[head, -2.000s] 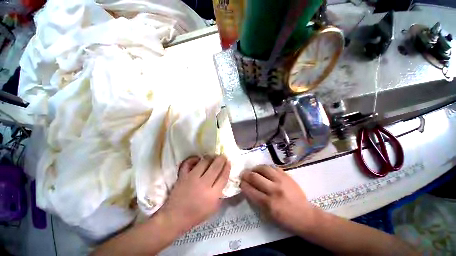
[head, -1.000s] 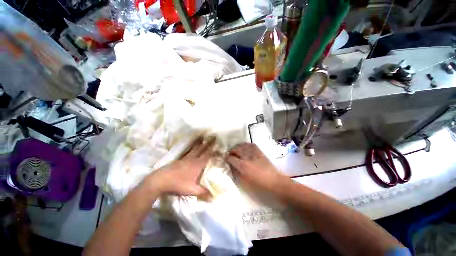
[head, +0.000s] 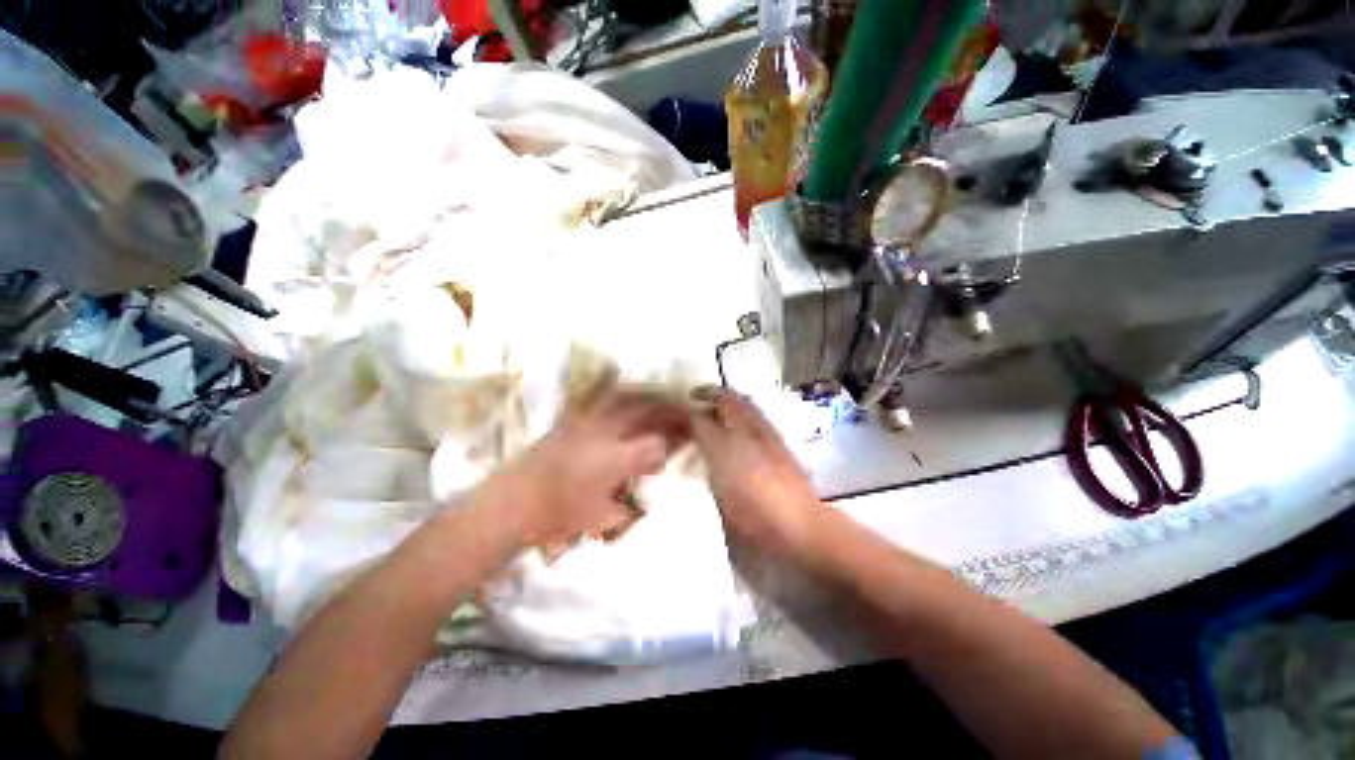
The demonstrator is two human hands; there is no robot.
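A large heap of thin white to cream cloth [head: 357, 431] lies on the white table left of the sewing machine [head: 1040, 282]. My left hand [head: 602, 453] is on the cloth, fingers bent and blurred, with folds around and below it. My right hand [head: 751, 468] is beside it at the cloth's right edge, fingertips close to those of my left hand. Whether either hand grips the cloth is unclear. The hands are left of the needle area [head: 892, 356], apart from it.
Red-handled scissors [head: 1132, 453] lie under the machine arm. A bottle of amber liquid [head: 770, 134] and a green column [head: 892, 97] stand at the machine's left end. A purple box with a round grille [head: 119, 512] is at far left. A printed ruler [head: 1100, 549] runs along the front.
The view has swung left, away from the needle. My hands have moved off the needle side with the cloth. The cloth end below my hands is now spread wider than a second ago.
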